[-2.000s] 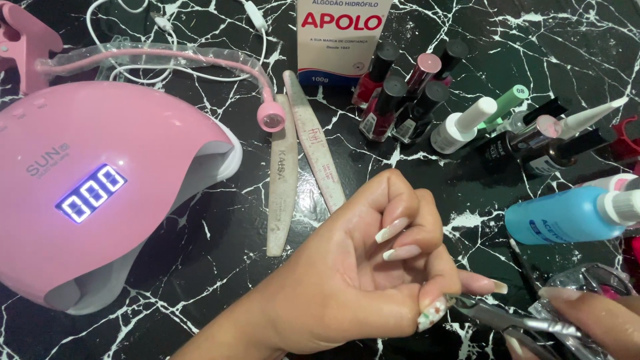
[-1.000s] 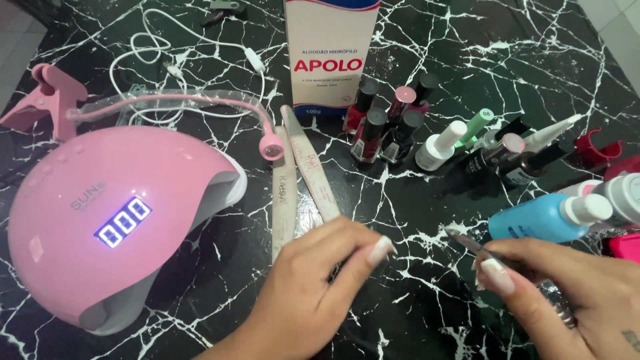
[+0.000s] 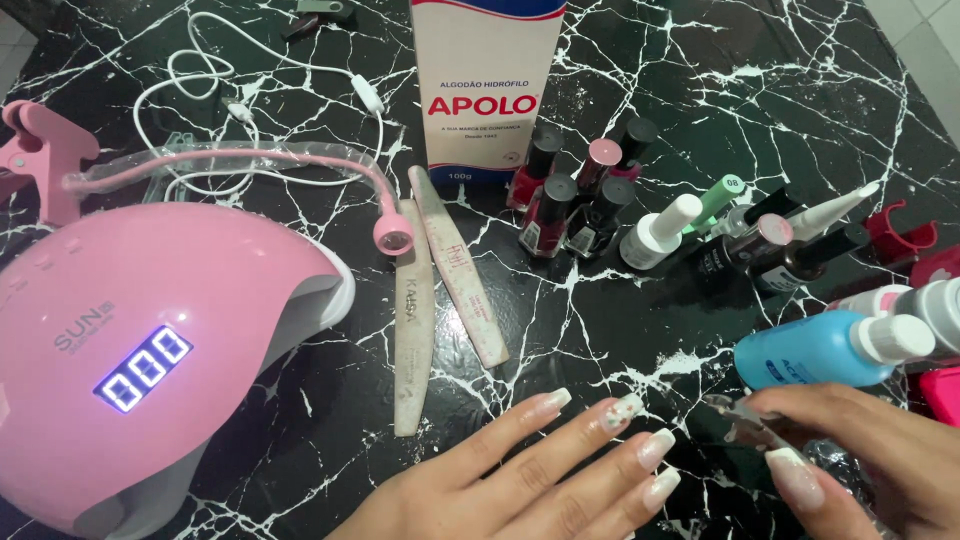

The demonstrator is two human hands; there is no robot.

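Note:
My left hand point(image 3: 525, 476) is held palm down at the bottom centre, fingers spread and holding nothing. Its long nails have white tips, and one bears a small floral decoration. At the lower right, my right hand point(image 3: 847, 450) grips a small metal tool point(image 3: 750, 424), apparently a cuticle nipper, blurred and partly hidden by the fingers. The tool's tip is a short way right of the left fingertips. Two nail files, one pale point(image 3: 414, 337) and one printed point(image 3: 461, 277), lie above my left hand with their upper ends close together.
A pink nail lamp point(image 3: 172, 277) with a lit display stands left, beside a pink clip-on light point(image 3: 394, 234) and white cable point(image 3: 367, 94). Behind are a cotton box point(image 3: 487, 67) and several polish bottles point(image 3: 547, 214). A blue acetone bottle point(image 3: 802, 349) lies near my right hand.
My left hand has gone from curled, with the tool at one nail, to flat with its fingers spread. The tool in my right hand is now apart from the nails.

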